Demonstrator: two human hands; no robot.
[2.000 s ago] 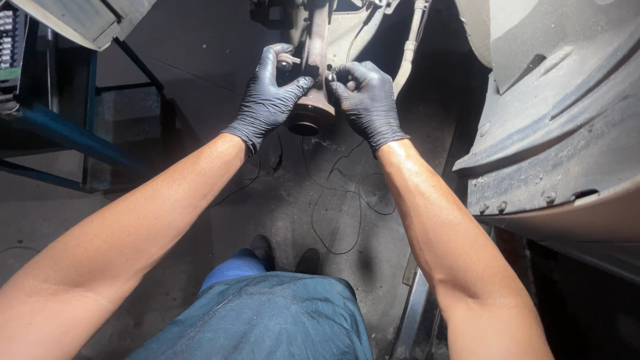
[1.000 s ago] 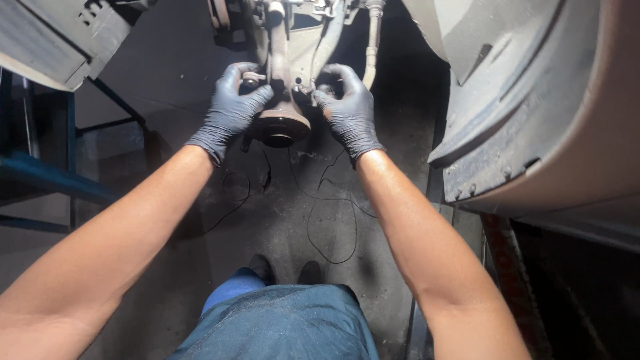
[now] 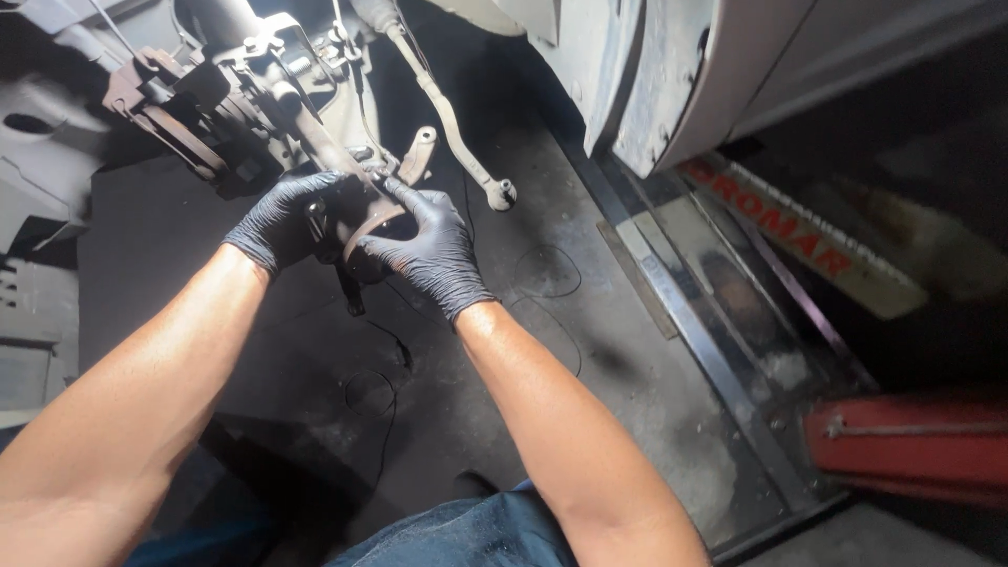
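A car's steering knuckle with its round wheel hub (image 3: 366, 236) hangs below the suspension strut (image 3: 295, 102). My left hand (image 3: 287, 216), in a dark rubber glove, grips the knuckle's left side; its fingertips are partly hidden behind the metal. My right hand (image 3: 429, 240), gloved alike, holds the hub's right side, thumb on the rim and index finger up by the knuckle. Just above it a steering arm (image 3: 417, 155) sticks out. To the right hangs a tie rod (image 3: 453, 130) with its end (image 3: 502, 194) apart from the knuckle. A brake caliper (image 3: 173, 130) hangs at upper left.
The car's fender edge (image 3: 654, 94) and body panel are at upper right. Below them run metal lift rails (image 3: 701, 339), with a red metal part (image 3: 906, 445) at lower right. A thin black cable (image 3: 386, 402) lies looped on the floor. A grey panel (image 3: 35, 339) stands at far left.
The view has swung to the right. My right hand has moved from the knuckle's side down onto the hub's rim. My left hand stays at the knuckle's left side.
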